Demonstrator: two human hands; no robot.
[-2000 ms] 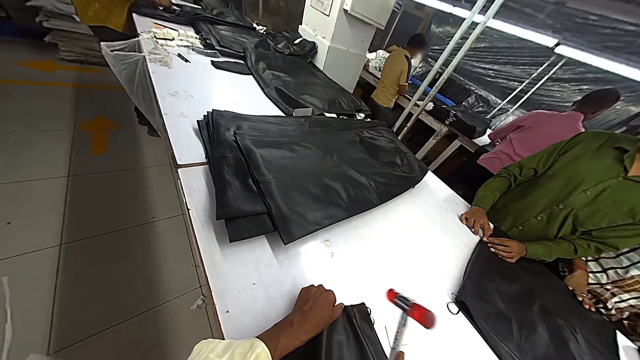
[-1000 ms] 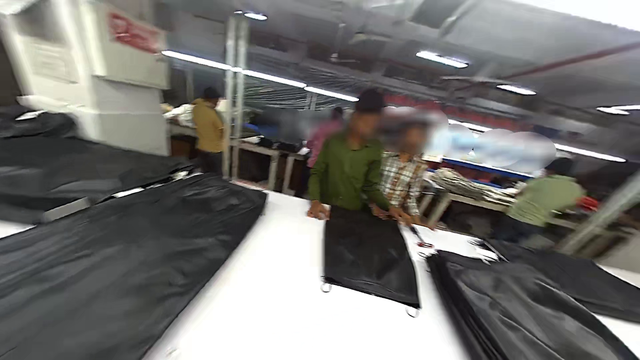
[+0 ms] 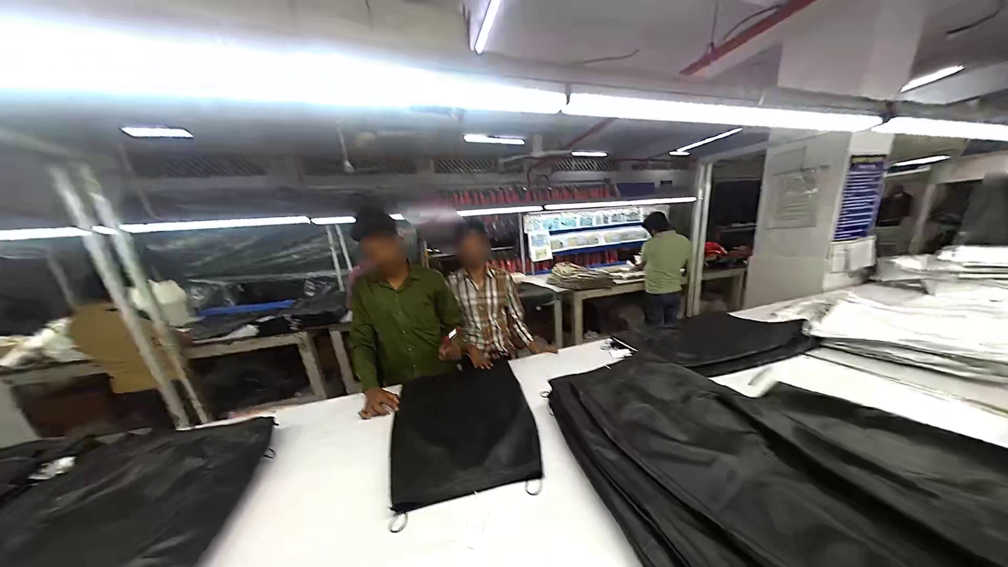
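Neither my left hand nor my right hand shows in the head view now. A flat black garment piece (image 3: pixel 465 441) lies across the white table (image 3: pixel 307 472), with small loops at its two near corners. A person in a green shirt (image 3: pixel 405 323) stands at its far edge, one hand flat on the table and the other raised with a small object that is too blurred to name. Black glossy panels (image 3: pixel 740 465) are layered at the right, and another black panel (image 3: pixel 134 496) lies at the left.
Beside the green shirt stands a person in a checked shirt (image 3: pixel 488 307). Another black pile (image 3: pixel 709 339) and stacked white sheets (image 3: pixel 929 331) lie at the right. Metal poles (image 3: pixel 130 276) rise beyond the table. Farther back, a person in light green (image 3: pixel 665 264) stands at a workbench.
The view has swung up and to the right. My left hand on black material and the red-headed hammer, seen two seconds ago, are out of view.
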